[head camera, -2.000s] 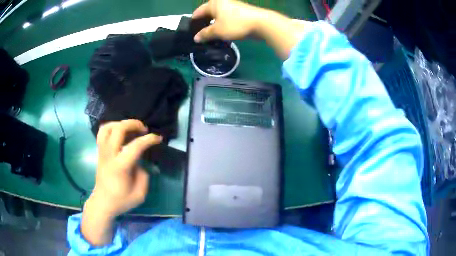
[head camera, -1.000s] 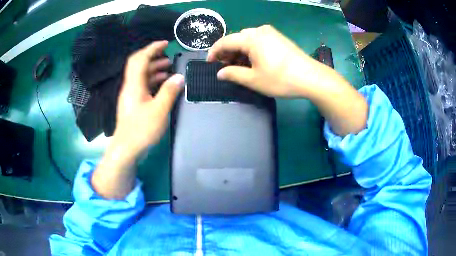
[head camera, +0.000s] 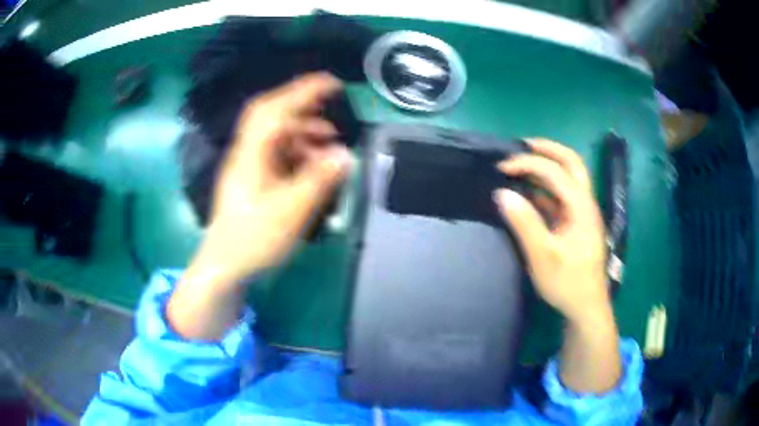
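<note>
The dark grey back panel (head camera: 437, 308) lies in front of me, its lower end against my blue smock. A black grille (head camera: 441, 183) covers most of the opening at its far end; a pale strip shows at the opening's left edge. My right hand (head camera: 553, 220) is at the grille's right end, fingertips on or just over it; whether it grips is unclear. My left hand (head camera: 279, 170) is blurred, left of the panel, fingers curled near a dark piece (head camera: 339, 112); whether it holds it is unclear.
A white-rimmed screw dish (head camera: 456, 83) stands beyond the panel. A black pile of grilles (head camera: 237, 75) lies at left. Black housings (head camera: 62, 204) stand at far left. An electric screwdriver (head camera: 616, 187) lies at right, near a dark crate (head camera: 720, 250).
The black grille has come from above into the panel's opening. My right hand has moved to the grille's right end. The view has shifted, and the screwdriver shows more fully.
</note>
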